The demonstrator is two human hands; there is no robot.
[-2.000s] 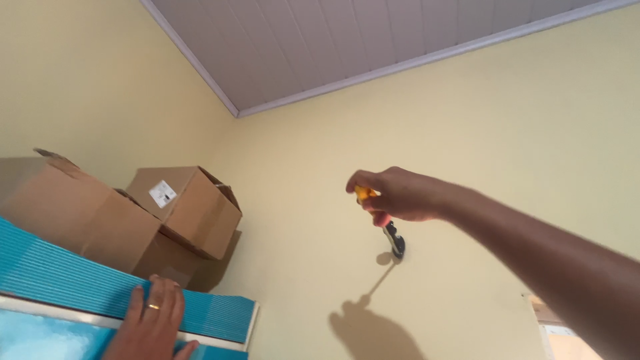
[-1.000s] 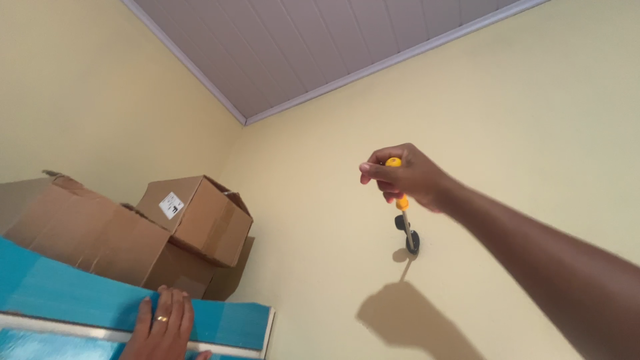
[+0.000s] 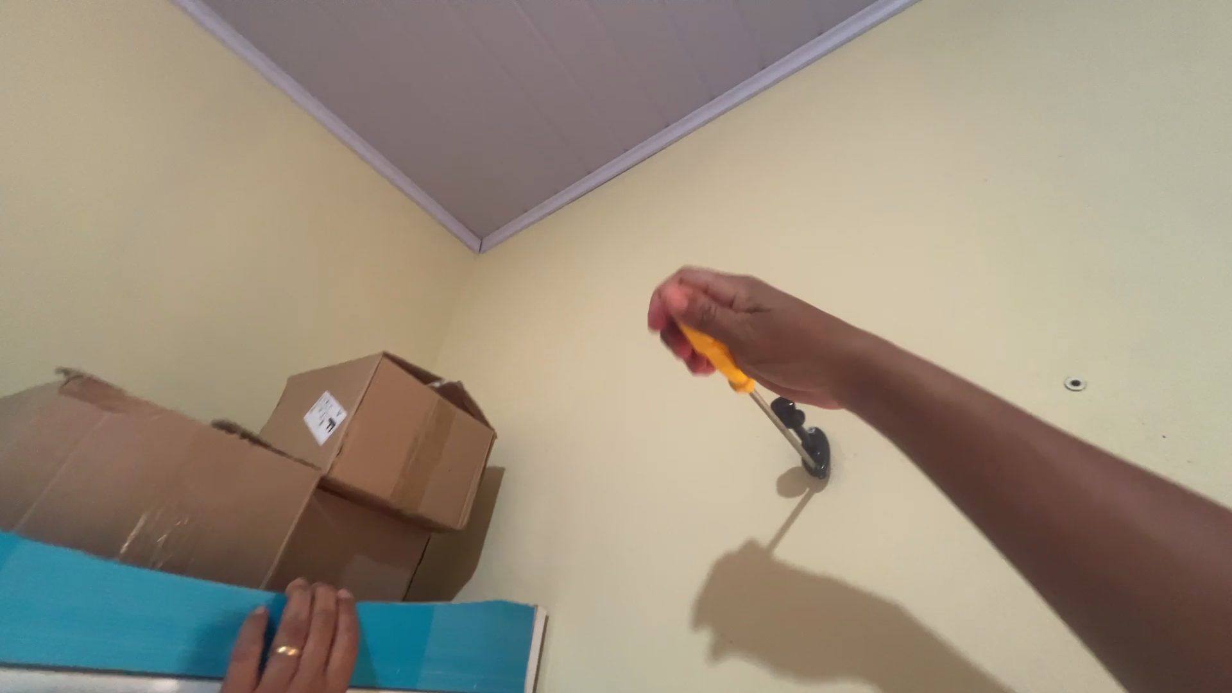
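My right hand [image 3: 746, 332] is closed around the yellow handle of a screwdriver [image 3: 714, 354]. The metal shaft slants down to a small black wall bracket [image 3: 817, 453], and its tip meets the bracket's base, which sits against the yellow wall. A black knob-like part sticks out from the bracket beside the shaft. With its fingers bent over the edge, my left hand [image 3: 296, 640], which wears a gold ring, rests on a blue panel [image 3: 443, 640] at the lower left. Its palm is cut off by the frame.
Behind the blue panel, a torn-edged cardboard box [image 3: 183, 491] and a smaller labelled cardboard box [image 3: 409, 443] are stacked near the room corner. A small round fitting [image 3: 1075, 383] is set in the wall on the right. The panelled ceiling [image 3: 520, 106] has a pale trim.
My right hand has shifted on the screwdriver, whose handle now leans further left, with the tip still at the bracket. My left hand remains on the blue panel's edge.
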